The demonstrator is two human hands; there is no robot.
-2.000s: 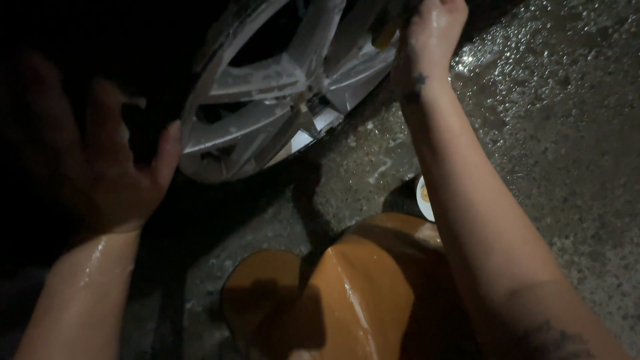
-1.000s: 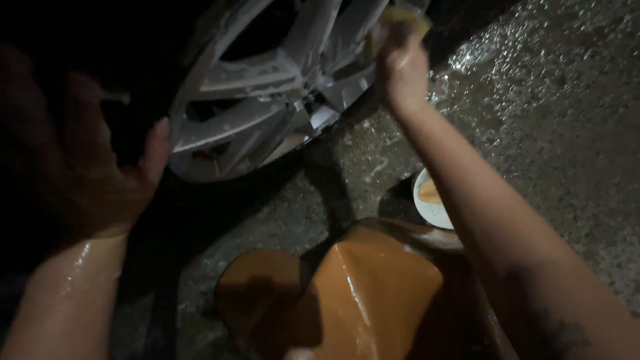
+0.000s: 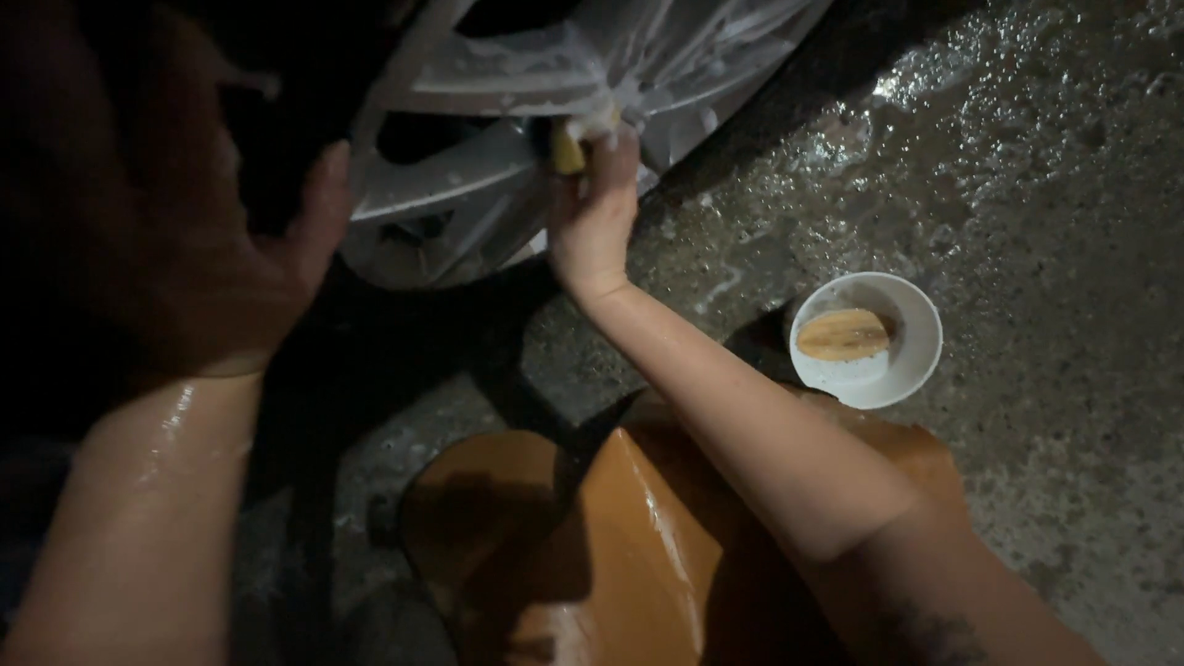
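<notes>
My right hand point(image 3: 597, 217) grips a yellow sponge point(image 3: 568, 153) against the soapy spokes of a silver alloy wheel point(image 3: 462, 180), just below its hub. White suds cover parts of the spokes and the fingertips. My left hand point(image 3: 213, 213), wet and in deep shadow, is spread with its thumb apart at the left of the wheel, against what looks like the dark tire. Nothing shows in its grasp, though its fingers are hard to make out.
A white bucket point(image 3: 916, 370) with a tan, oval sponge-like piece point(image 3: 842, 335) inside stands on the wet, rough ground point(image 3: 1045, 277) at right. Shiny orange-brown material point(image 3: 647, 546), apparently an apron or clothing, covers the lower middle near my forearm.
My right hand has moved with the sponge from the wheel's upper right rim down and left to near the hub. My left hand stays spread at left. The white bucket now shows in full.
</notes>
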